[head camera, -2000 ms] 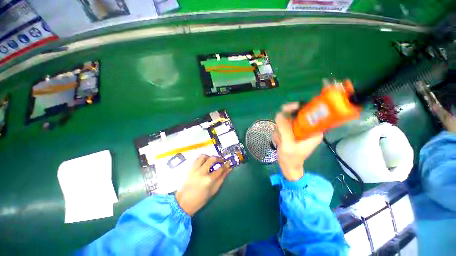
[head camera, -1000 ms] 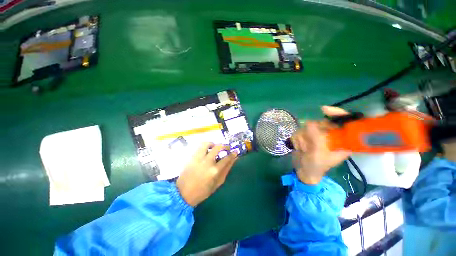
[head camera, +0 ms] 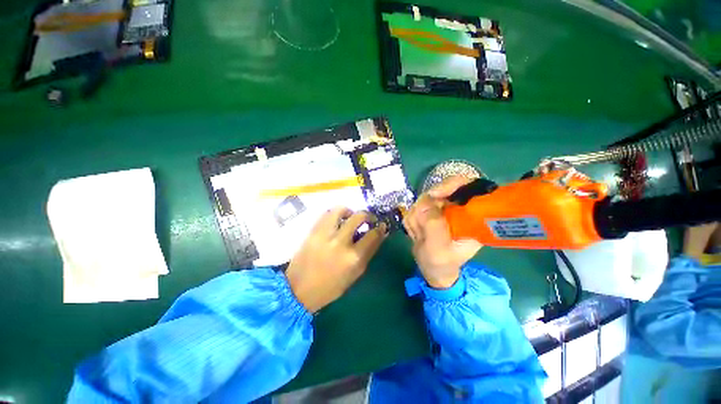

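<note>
An open tablet assembly [head camera: 312, 170] lies tilted on the green bench, with an orange-yellow flex cable [head camera: 316, 188] across its white middle. My left hand [head camera: 336, 256] rests on its lower right part, fingertips bent at the board; whether they pinch a small part is hidden. My right hand [head camera: 443, 237] grips the front of the orange electric screwdriver [head camera: 530, 217], held almost level. Its tip points at the tablet's right end, by the board's lower corner; contact is not clear. The round screw dish [head camera: 452, 172] is partly hidden behind my right hand.
Two more tablet assemblies lie at the back, one left [head camera: 87, 35], one right [head camera: 447, 54]. White paper [head camera: 107, 237] lies left. A coil spring [head camera: 632, 148], white roll [head camera: 620, 264] and tray with pale rectangles [head camera: 581, 351] are right. Another person's blue sleeve [head camera: 684, 308] shows far right.
My right hand has brought the screwdriver left from beside the dish to the tablet's right end. My left hand stays on the tablet. The view has shifted, so the back tablets sit higher.
</note>
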